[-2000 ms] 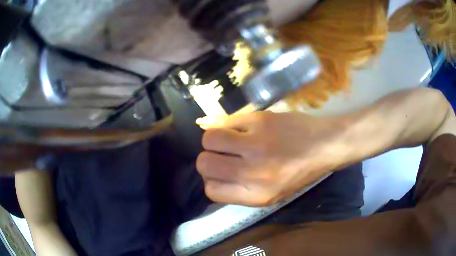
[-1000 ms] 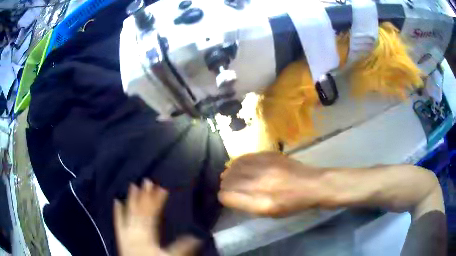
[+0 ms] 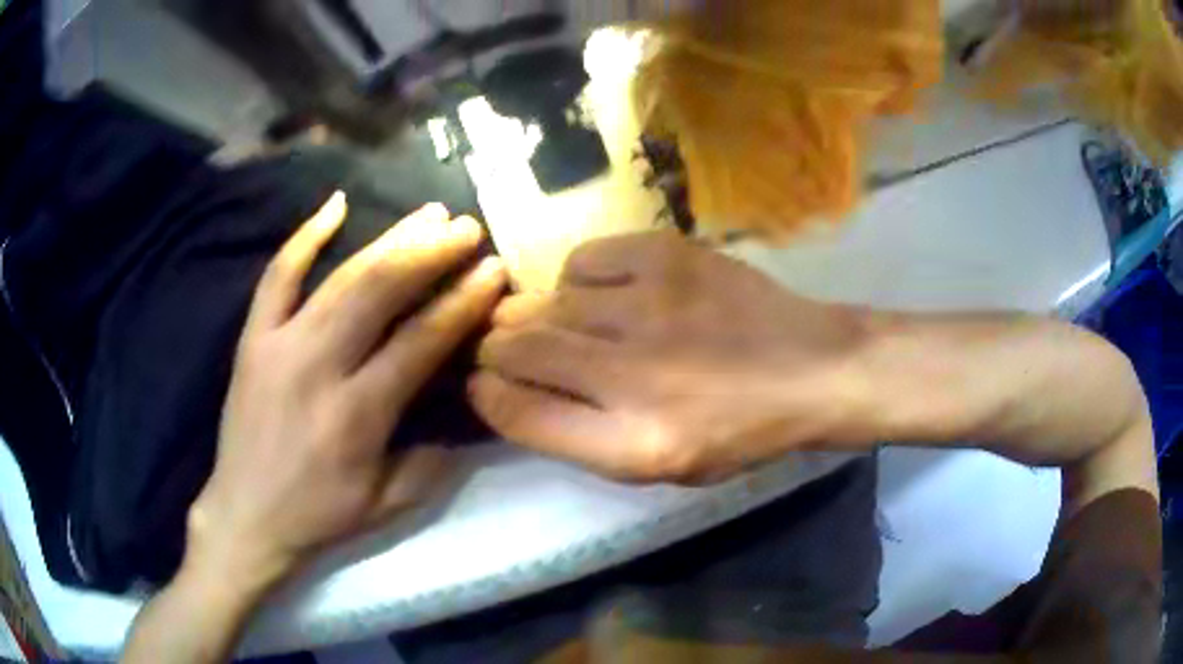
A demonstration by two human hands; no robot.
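A navy-black garment piece (image 3: 143, 298) with a thin pale line lies on the left of the machine bed and runs under both hands. My left hand (image 3: 337, 363) lies on the cloth, its fingers spread towards the needle area. My right hand (image 3: 662, 357) is curled with its fingertips on the cloth edge, just below the lit needle plate (image 3: 538, 227). The fingertips of both hands meet near the plate. The needle area (image 3: 519, 117) is dark, glaring and blurred, so the needle cannot be made out.
A yellow-orange fluffy bundle (image 3: 791, 123) hangs right of the needle area, with another tuft (image 3: 1090, 65) further right. The white table edge (image 3: 519, 545) with a pale ruler-like strip curves below the hands. Blue material (image 3: 1142, 331) shows at the right rim.
My left hand has moved up and right, onto the cloth beside my right hand. The camera view is closer, and the machine head is mostly out of the picture.
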